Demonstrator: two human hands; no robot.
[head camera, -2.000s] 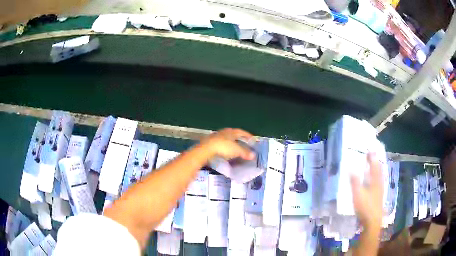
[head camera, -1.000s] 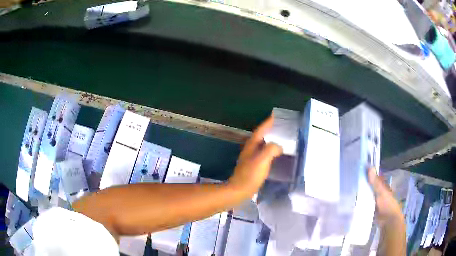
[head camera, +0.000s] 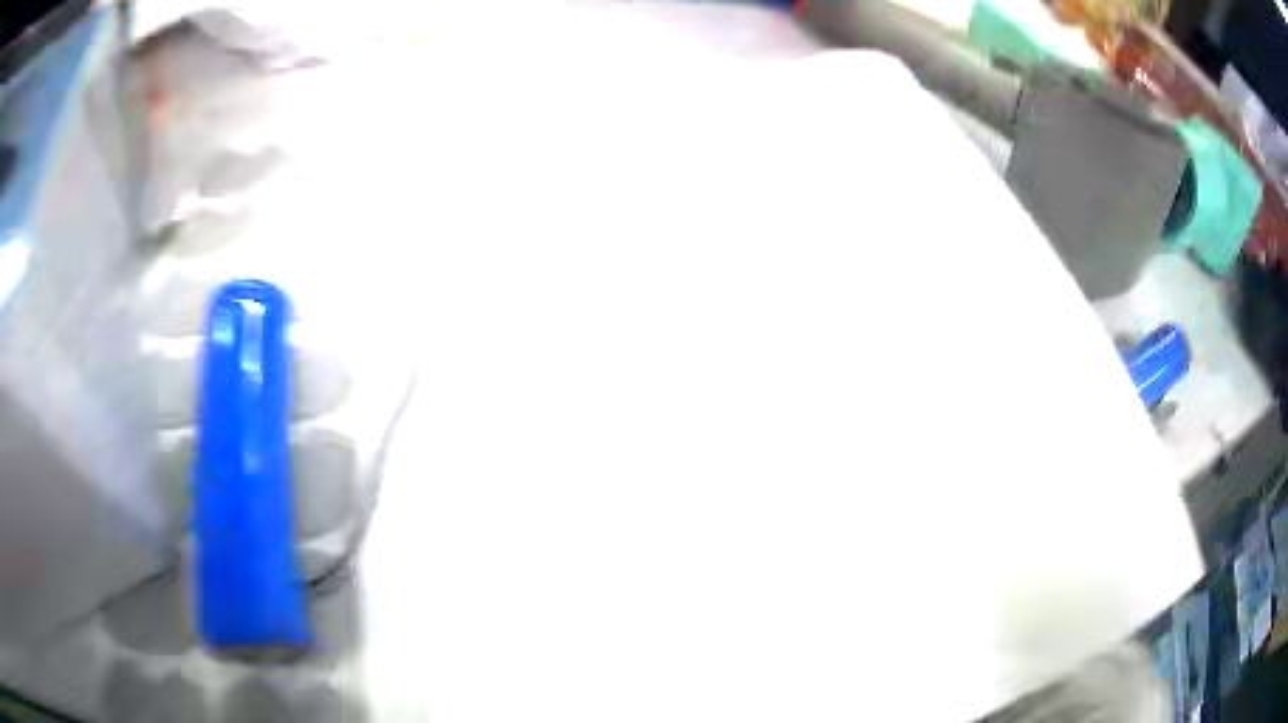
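Observation:
No hand shows in the head view. A wide bright white sheet or pile of sheets (head camera: 763, 381) fills the middle, very close. A long blue piece with a rounded top (head camera: 252, 466) stands or lies upright in the picture left of it, over a white surface with grey oval patches (head camera: 322, 487). A pale blue and white carton-like thing (head camera: 71, 353), large and blurred, is cut off by the left edge. What lies under the white sheets is hidden.
A grey block-shaped thing (head camera: 1095, 177) sits at upper right, beside a turquoise piece (head camera: 1222, 198). A second, smaller blue piece (head camera: 1160, 365) lies on the pale shelf at right. Several blue-white cartons (head camera: 1254, 586) show at the lower right edge.
The view has moved up and close to the white sheets. The conveyor, the carton row and both hands, earlier holding or touching cartons, have left the picture.

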